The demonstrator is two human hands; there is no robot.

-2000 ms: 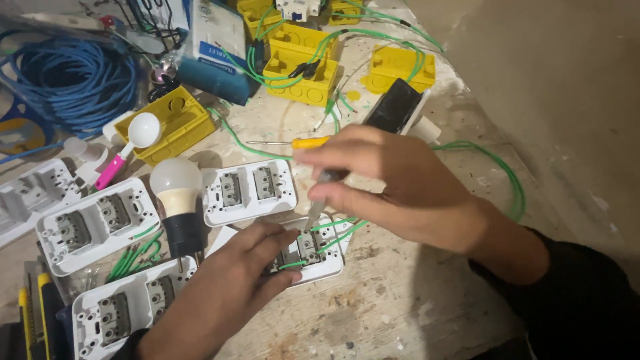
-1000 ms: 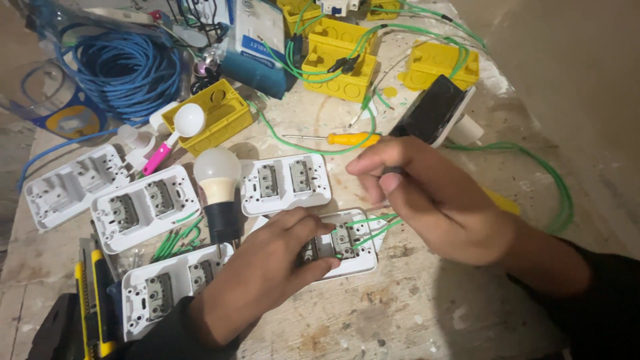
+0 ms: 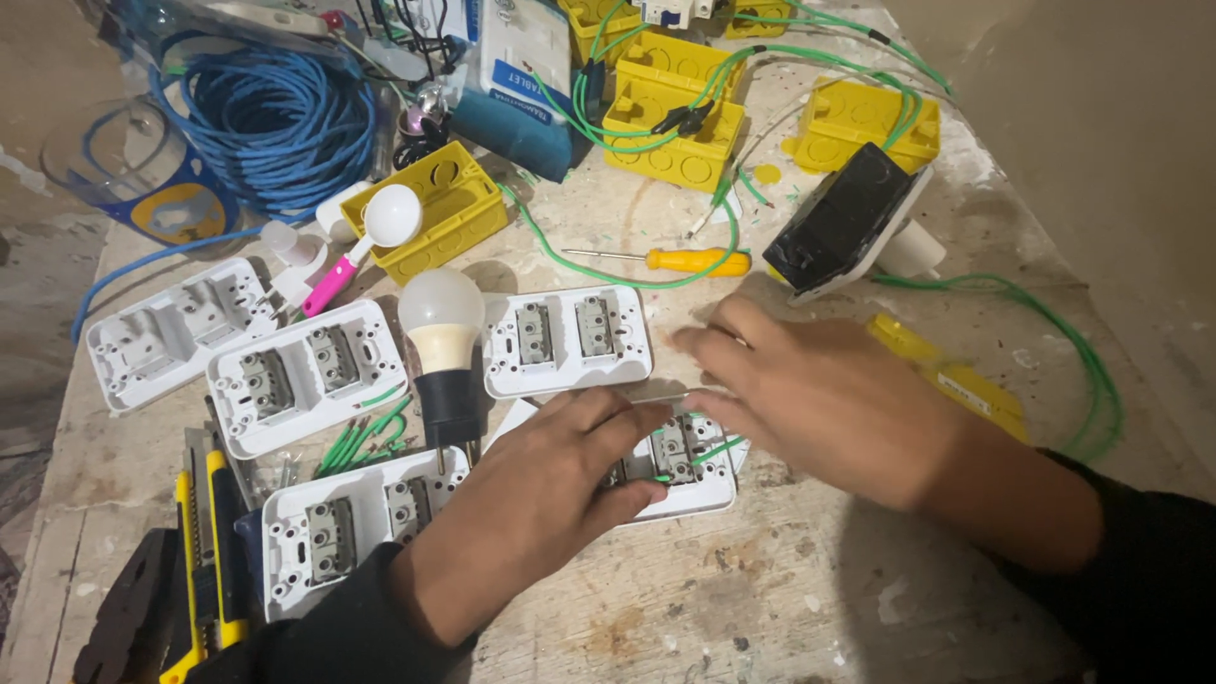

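My left hand [image 3: 560,484] rests on a white switch plate with grey modules [image 3: 703,484], thumb and fingers on its left part. My right hand [image 3: 807,399] is over the plate's upper right corner, its fingertips at a green wire [image 3: 717,450]; whether it pinches anything is hard to tell. Just above lies a second white plate with two grey modules [image 3: 568,340]. A light bulb in a black plug-in holder [image 3: 446,380] stands left of my left hand. Beyond my right hand is a yellow-handled screwdriver [image 3: 698,261].
More white plates [image 3: 309,380] lie at left, near cut green wire pieces [image 3: 366,439] and yellow-black utility knives [image 3: 223,551]. Farther back are a blue cable coil [image 3: 275,133], yellow electrical boxes [image 3: 674,133] and a black box on a white plate [image 3: 836,223].
My right hand, raised to the right of the plate one second ago, has come down to its upper right corner. My left hand stays on the plate.
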